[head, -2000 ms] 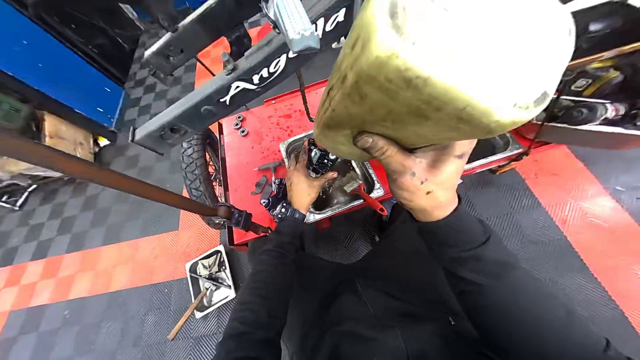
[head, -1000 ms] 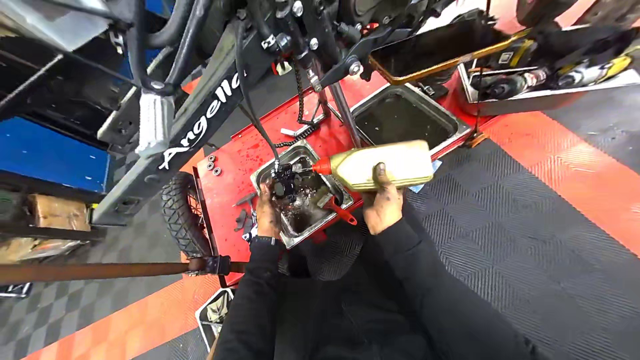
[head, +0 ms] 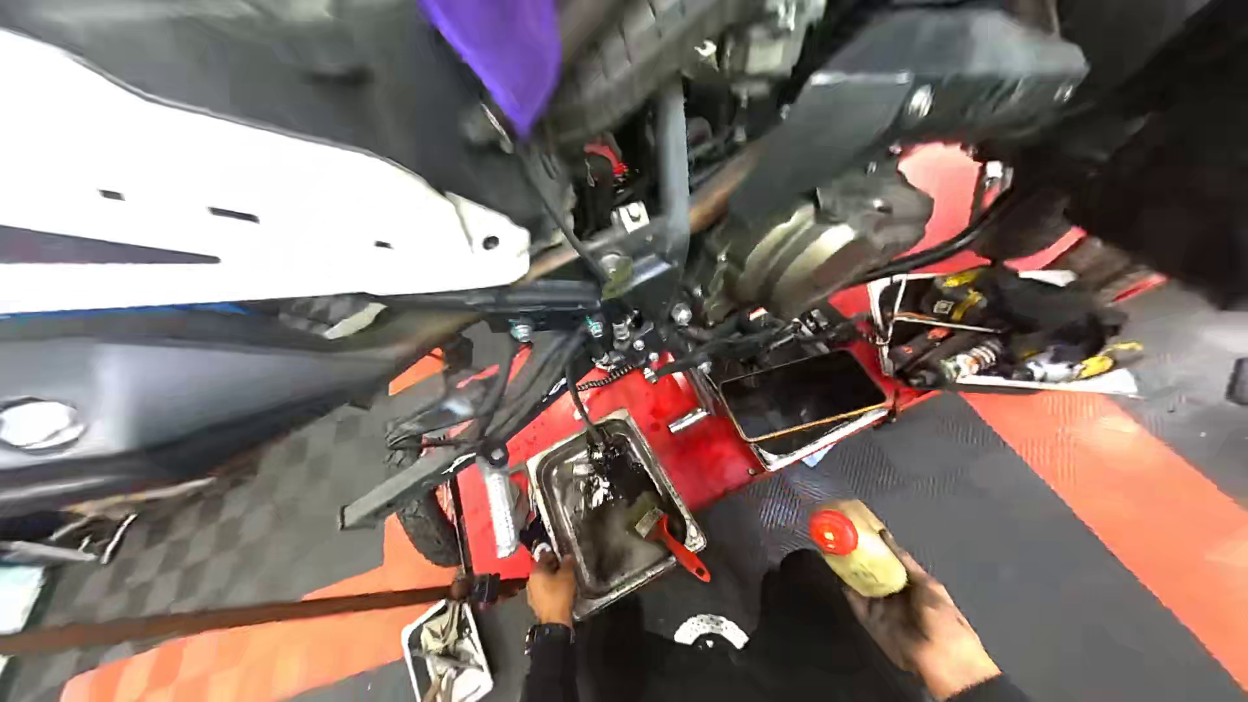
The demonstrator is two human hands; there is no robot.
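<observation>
My right hand point(head: 921, 624) is closed around a yellowish plastic bottle with a red cap point(head: 858, 549), held low at the right over the floor. My left hand point(head: 552, 588) is at the left edge of a metal tray point(head: 609, 575), its fingers beside a small dark part point(head: 535, 536); whether it grips that part is unclear. Dark, wet liquid lies in the tray, along with a blackened part point(head: 604, 478) at the upper end. A brush with a red handle point(head: 685, 559) leans over the tray's right rim.
Motorcycle parts, including a white panel point(head: 244, 195) and a dark frame, hang across the upper view. The tray rests on a red bench point(head: 717, 463). A second tray with dark liquid point(head: 804, 395) and a bin of tools point(head: 1053, 380) lie right. A small white tray point(head: 478, 673) stands lower left.
The bottle, earlier tilted over the tray, has moved right and away from it in my right hand. My left hand has moved from inside the tray to its left edge. The view has shifted considerably.
</observation>
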